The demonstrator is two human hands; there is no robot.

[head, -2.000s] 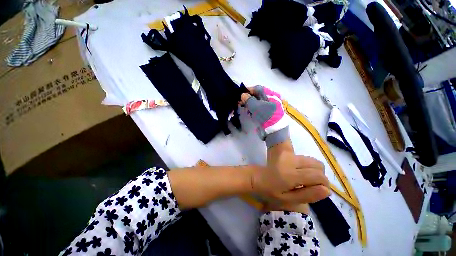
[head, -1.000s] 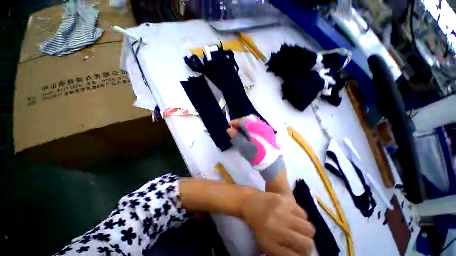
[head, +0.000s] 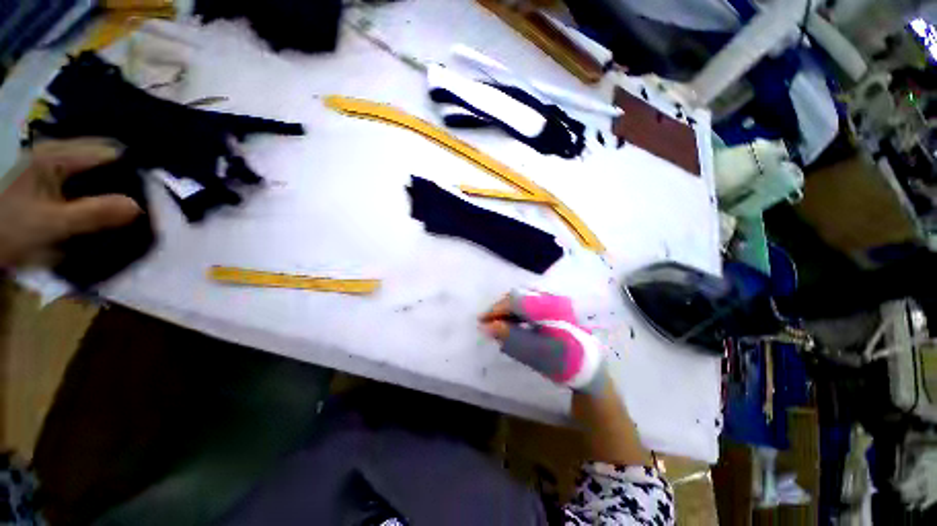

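My left hand [head: 64, 200], bare and blurred, is at the left edge, its fingers and thumb around black fabric [head: 108, 247]. A ragged heap of black pieces [head: 144, 128] lies just beyond it. My right hand [head: 545, 337], in a pink, white and grey half-finger glove, is over the near right part of the table, fingers drawn together, with no piece visible in them. A short yellow template [head: 294, 279] lies between my hands. A wider black piece [head: 485, 226] lies beyond my right hand.
A long curved yellow template [head: 462, 151] crosses a thin yellow strip [head: 506, 193] mid-table. Black pieces with white [head: 503, 111] lie beyond. The steam iron [head: 678, 301] is at the right, and a reddish-brown pad [head: 658, 130] at the far right corner of the table [head: 411, 354].
The view has swung right, bringing the iron into sight. My forearms are no longer crossed: my left hand has moved left onto black fabric, my right hand away from the black pieces.
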